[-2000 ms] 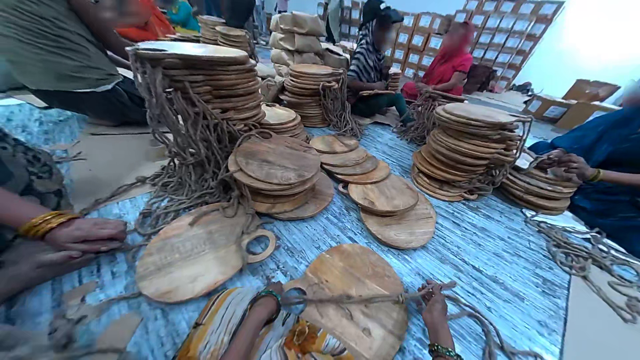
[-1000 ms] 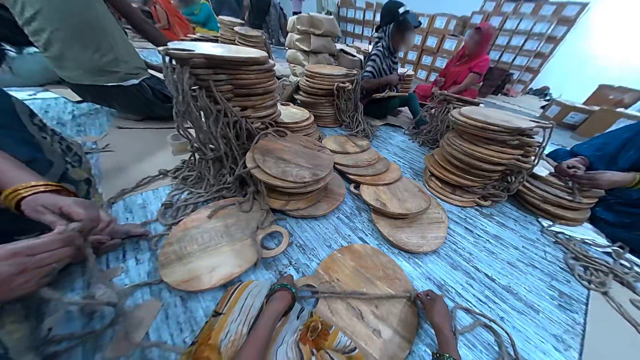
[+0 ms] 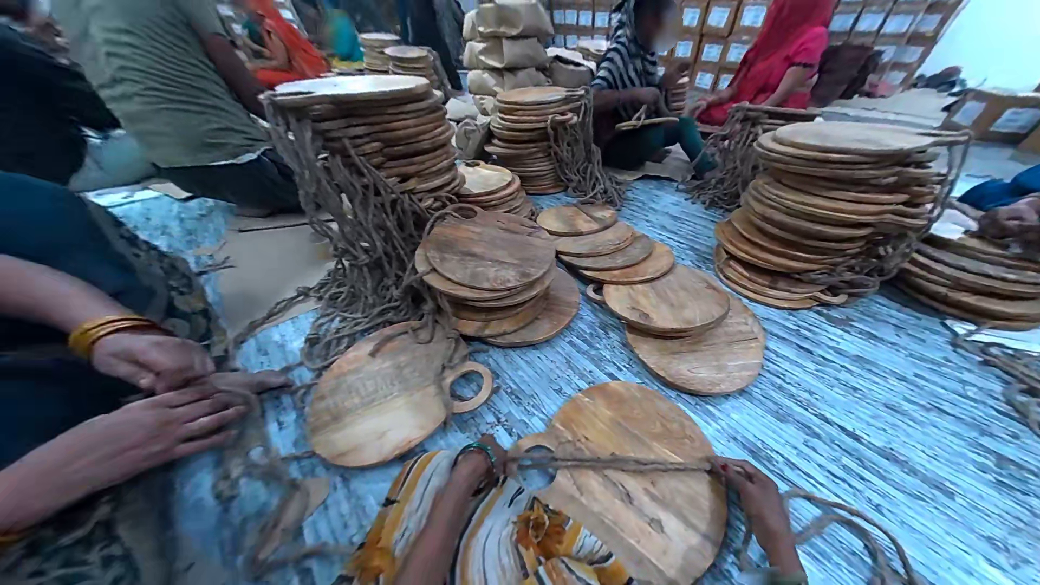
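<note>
In the head view a round wooden board [image 3: 642,504] with a ring handle lies low in the middle, partly over my patterned cloth. A brown rope [image 3: 617,463] runs nearly straight across it from the handle to the right rim. My left hand [image 3: 487,459], with a green bangle at the wrist, is at the ring handle and the rope's left end; its fingertips are partly hidden. My right hand [image 3: 743,479] pinches the rope at the board's right edge. Loose rope [image 3: 853,520] curls on the floor to the right of that hand.
Another handled board [image 3: 382,398] lies to the left, beside a co-worker's hands [image 3: 175,394]. Ahead are low piles [image 3: 496,260] and spread boards [image 3: 699,341]. Tall stacks [image 3: 845,203] with ropes stand right and back left [image 3: 374,138]. Several people sit around.
The rope between my hands has stayed stretched across the board. The co-worker's hands at the left, resting together two seconds ago, are now on a rope.
</note>
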